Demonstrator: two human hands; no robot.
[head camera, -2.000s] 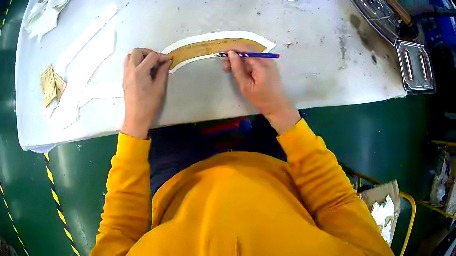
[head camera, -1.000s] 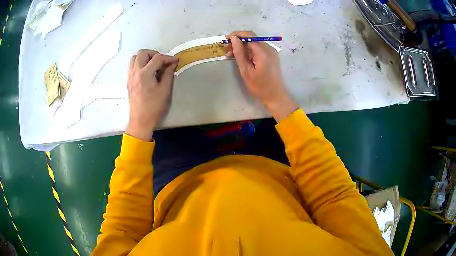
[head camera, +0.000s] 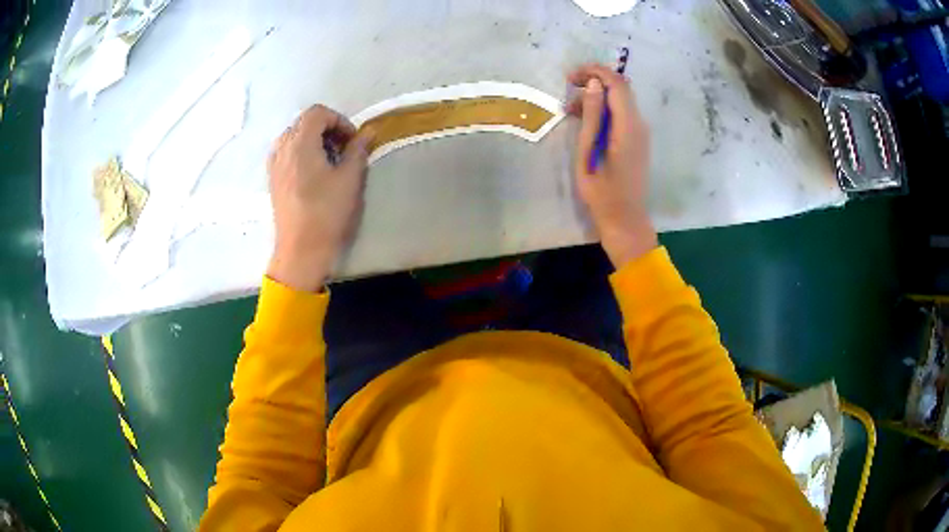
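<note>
A tan-brown curved card template (head camera: 458, 112) lies on a white curved collar piece (head camera: 529, 133), which shows as a white border around it. My left hand (head camera: 318, 192) is at their left end, thumb and fingertips at the card; its fingers hide that end. My right hand (head camera: 614, 140) is just beyond the pointed right end and holds a dark blue-purple pencil (head camera: 601, 130) steeply across its fingers. The right fingertips are near the collar piece's tip; I cannot tell if they touch it.
Small tan card patterns (head camera: 119, 197) and long white pieces (head camera: 203, 125) lie at left on the whitish table (head camera: 468, 208). White scraps (head camera: 99, 57) are at far left. An iron (head camera: 796, 42) and silver iron rest (head camera: 864, 140) are at right. A waste box (head camera: 812, 442) stands low right.
My right hand has moved right, off the template's upper edge to beyond its right end. The pencil has turned from level to steep. The template's right part is uncovered. My left hand stays at the left end.
</note>
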